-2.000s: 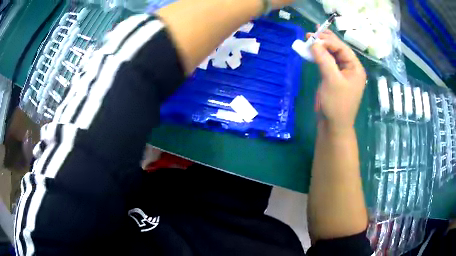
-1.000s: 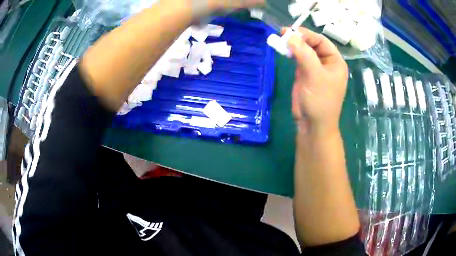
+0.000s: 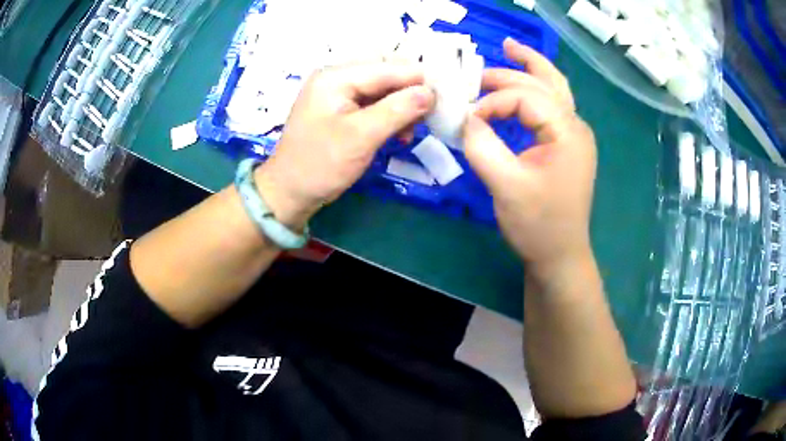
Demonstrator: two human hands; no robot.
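Observation:
A white plastic piece (image 3: 452, 99) is held up between my two hands above the blue tray (image 3: 383, 188). It blends into the bright heap behind it, so its exact shape is hard to tell. My left hand (image 3: 336, 138), with a pale green bracelet at the wrist, pinches its left side between thumb and forefinger. My right hand (image 3: 539, 168) pinches its lower right side, other fingers curled loosely. A heap of flat white pieces (image 3: 319, 39) fills the tray's far left, overexposed. Flat white pieces (image 3: 438, 160) lie near its front edge.
A clear tray of stemmed white parts (image 3: 108, 77) is at left. A small white piece (image 3: 184, 135) lies beside the blue tray. A slotted clear tray (image 3: 689, 258) is at right, white units in its far slots. A clear bag of chunky white blocks (image 3: 642, 47) is upper right.
My left arm has drawn back from the far side, and its hand now meets my right hand at the white piece. The thin rod held up earlier no longer shows.

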